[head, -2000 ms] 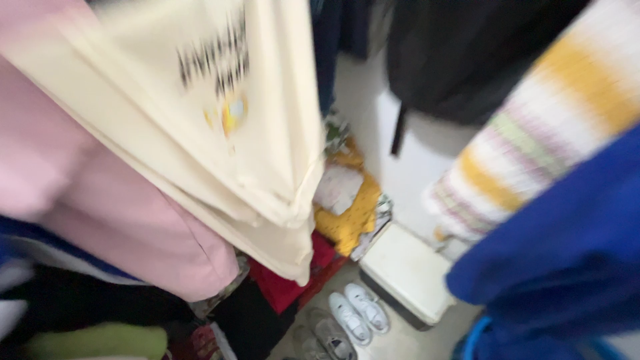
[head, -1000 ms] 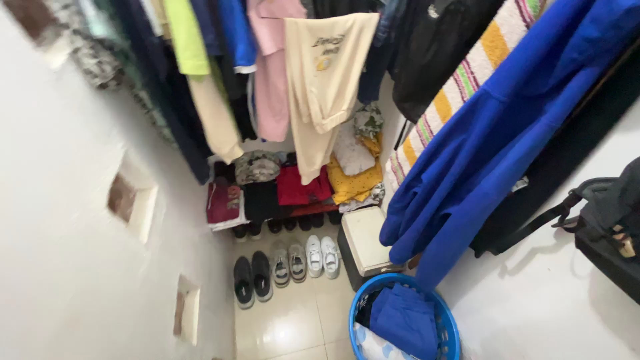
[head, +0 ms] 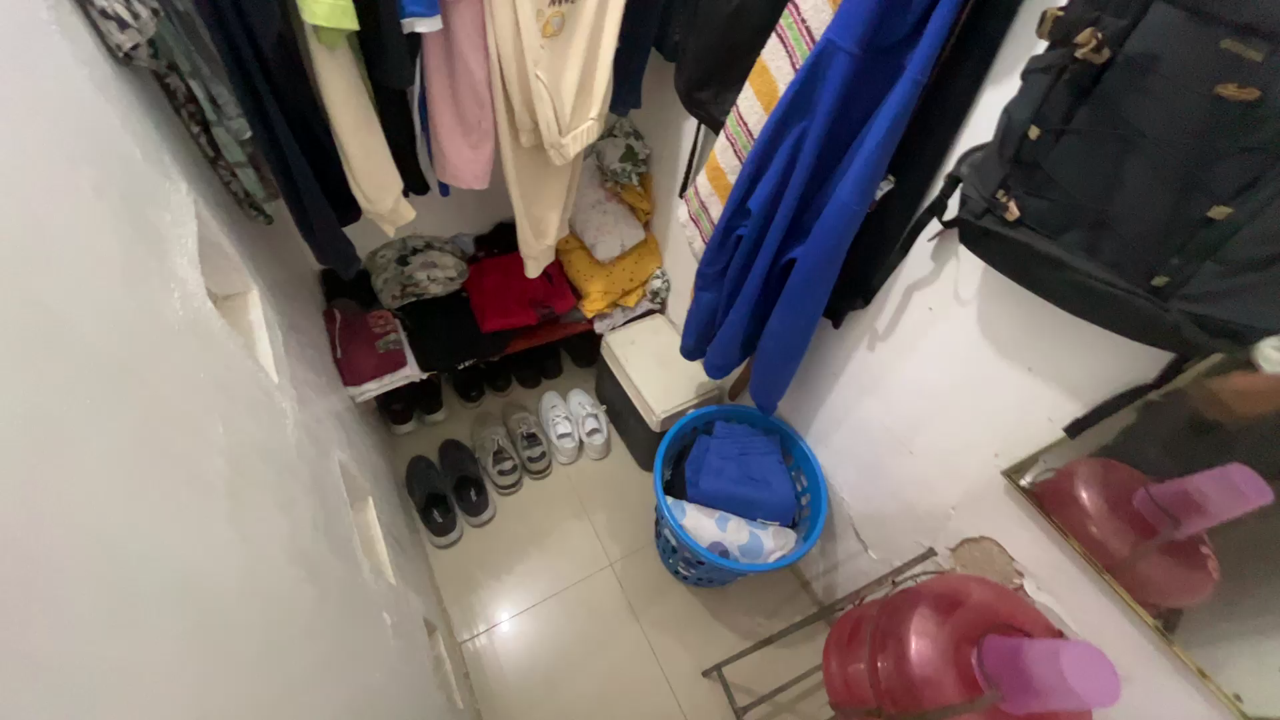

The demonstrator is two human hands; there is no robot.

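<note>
Neither my left hand nor my right hand shows in the head view. A blue plastic laundry basket [head: 675, 540] stands on the tiled floor, with folded blue cloth [head: 742, 470] and a white and blue patterned cloth [head: 735, 532] inside. Behind it is a cooler box with a white lid [head: 655, 365]. A cream garment [head: 545, 120] and a blue garment [head: 800, 200] hang above. Folded clothes, among them a red one [head: 515, 290] and a yellow one [head: 610, 275], lie on a low shelf at the back.
Several shoes, including a white pair [head: 574, 425], stand before the shelf. A black backpack [head: 1120, 180] hangs on the right wall above a mirror [head: 1200, 580]. A red water jug [head: 930, 650] with a pink top rests on a metal stand [head: 800, 640]. A wall with recesses [head: 240, 310] borders the left.
The view has drawn back from the hanging clothes and turned, so the jug, its stand and the mirror now show at the lower right.
</note>
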